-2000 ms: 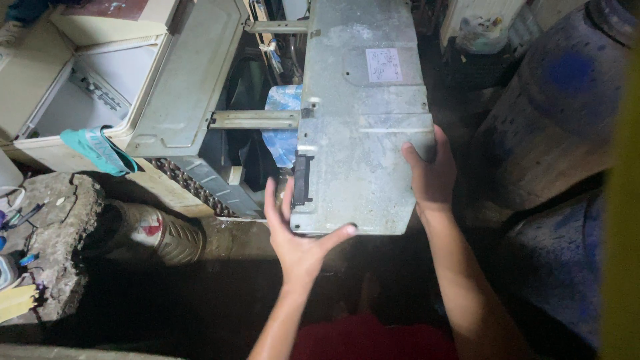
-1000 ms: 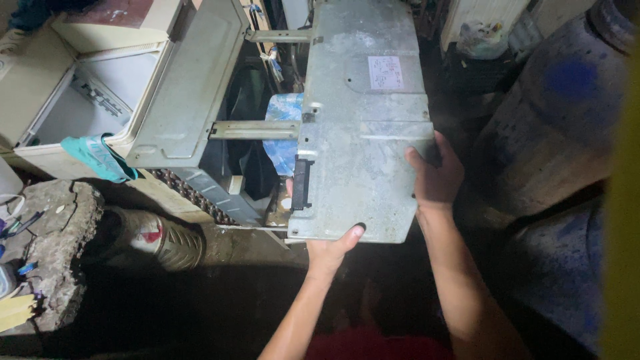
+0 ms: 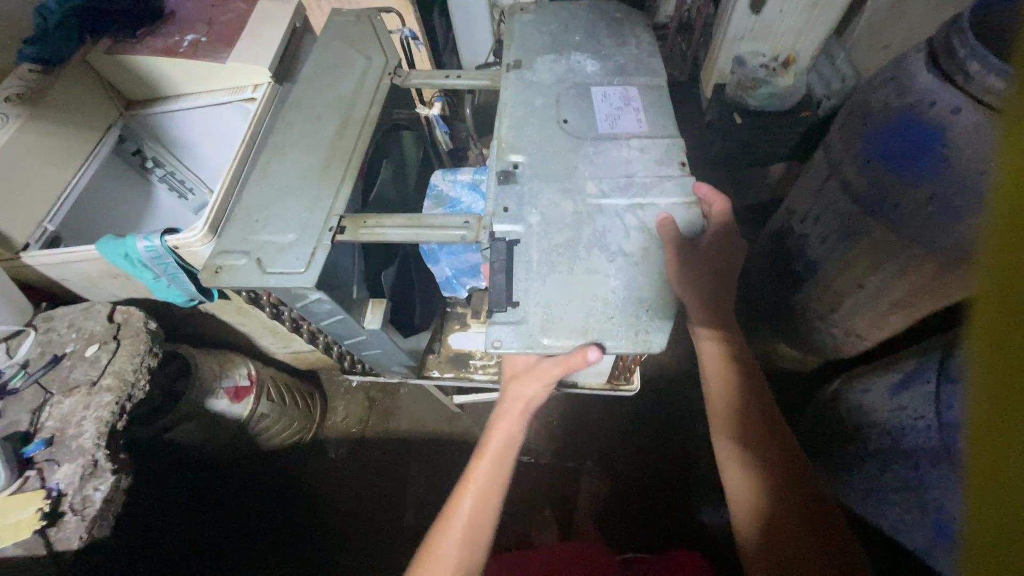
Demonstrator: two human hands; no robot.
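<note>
My left hand (image 3: pixel 540 376) grips the near edge of a grey sheet-metal panel (image 3: pixel 592 272), thumb on top and fingers hidden beneath. My right hand (image 3: pixel 706 260) holds the panel's right edge, its thumb on the top face. A paper label with writing (image 3: pixel 620 110) and a black plastic bracket (image 3: pixel 502 274) sit on the panel. Two metal crossbars (image 3: pixel 408 228) run from its left side to a second metal panel (image 3: pixel 300 176). Below lies an open air-conditioner chassis with copper coil ends (image 3: pixel 280 318), a black housing (image 3: pixel 396 240) and blue-and-white plastic (image 3: pixel 456 200).
A white washing-machine tub (image 3: pixel 160 172) with a teal cloth (image 3: pixel 152 268) over its corner stands at the left. Nearer are a broken concrete slab (image 3: pixel 88 384) bearing wires and a round vented canister (image 3: pixel 264 396). Large blue-stained drums (image 3: pixel 888 184) stand close by at the right.
My left hand, spread with fingers up beside the panel's lower-left corner two seconds ago, has closed on its near edge. My right hand stays at the right edge. More of the chassis base shows below the panel.
</note>
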